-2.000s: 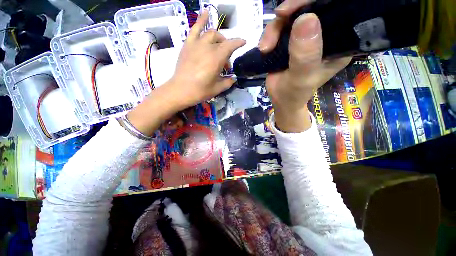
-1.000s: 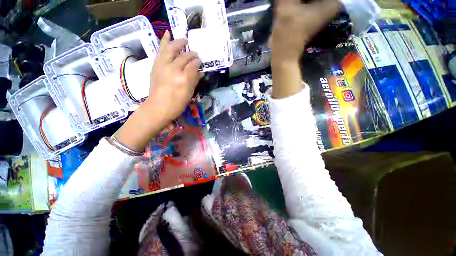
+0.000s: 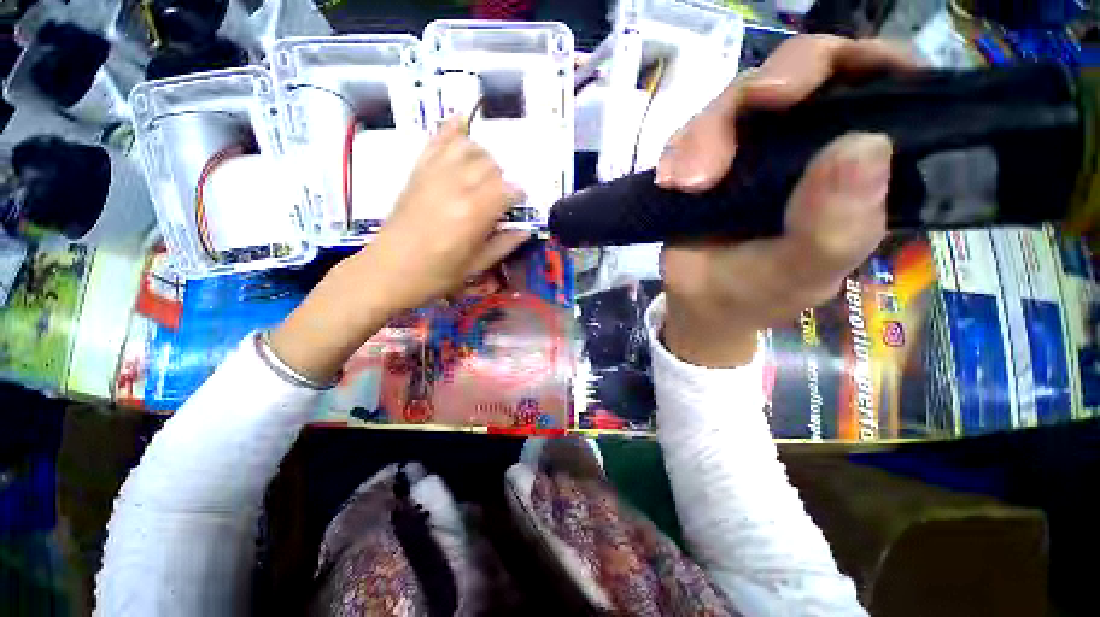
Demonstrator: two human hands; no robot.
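Observation:
Several white open housings stand in a row: one at the left (image 3: 247, 193), one beside it (image 3: 386, 163), one in front of me (image 3: 531, 145), and one farther right and tilted (image 3: 615, 115). Thin coloured wires show inside them. My left hand (image 3: 440, 211) grips the front edge of the housing in front of me, thumb at the edge, fingers over its inside. My right hand (image 3: 784, 181) is closed around a black power screwdriver (image 3: 965, 157), held nearly level, its tip beside that housing's front right corner. No screw can be made out.
Glossy printed sheets (image 3: 844, 386) cover the bench's front edge. White housings with black round parts (image 3: 66, 187) stand at the left. A brown carton (image 3: 965, 548) is below the bench at the right. Blue items lie at the far upper right.
The view has shifted. My right hand, blurred at the back before, is now nearer with the screwdriver at the housing. My left hand has moved to this housing's front edge; the rightmost housing is now tilted.

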